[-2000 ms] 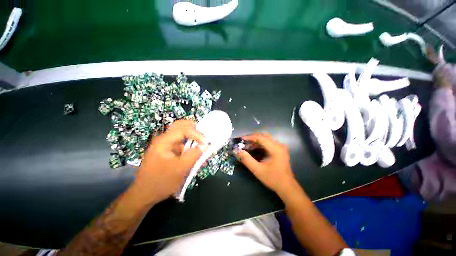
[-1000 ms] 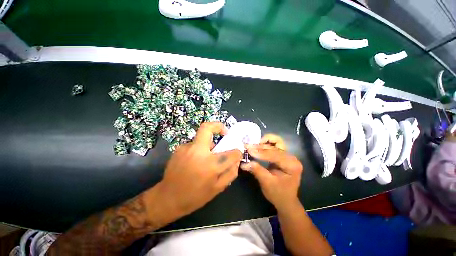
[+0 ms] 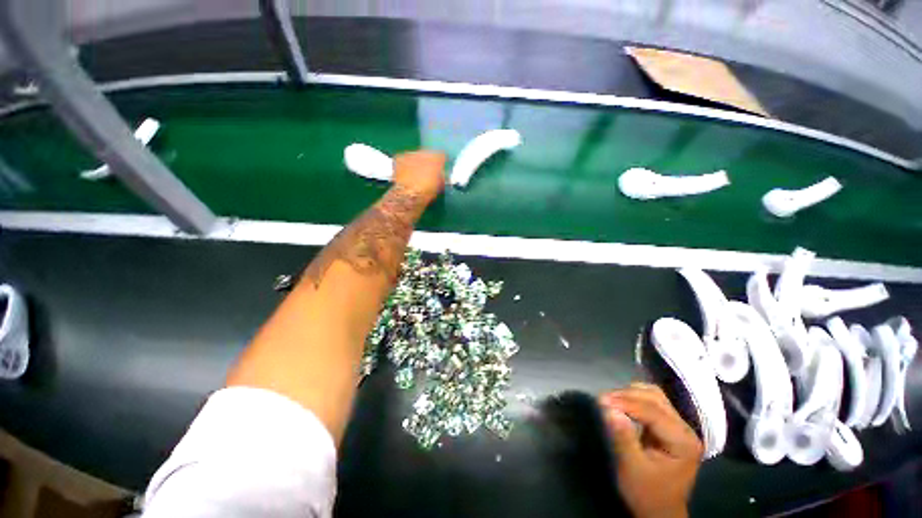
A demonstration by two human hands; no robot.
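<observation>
My left hand (image 3: 420,174) reaches over the green belt, closed around the tail end of a white curved shell (image 3: 368,162); the shell's round head shows left of it. My right hand (image 3: 652,443) is low at the right above the black bench, fingers curled, thumb near the index finger; whether it holds something cannot be made out. A dark blurred patch lies left of it. A heap of green-silver circuit boards (image 3: 445,349) lies between my arms. Overlapping white shells (image 3: 773,379) lie right of my right hand.
Other white pieces lie on the green belt (image 3: 556,218), one (image 3: 487,154) just right of my left hand, others (image 3: 672,184) farther right and one far left. A metal post (image 3: 131,142) slants at the left. A white unit (image 3: 12,334) sits at the left edge. Cardboard (image 3: 696,77) lies beyond the belt.
My left hand has moved forward from the bench to the belt with a white shell. My right hand has moved right, apart from the left. The view has shifted forward, showing more belt.
</observation>
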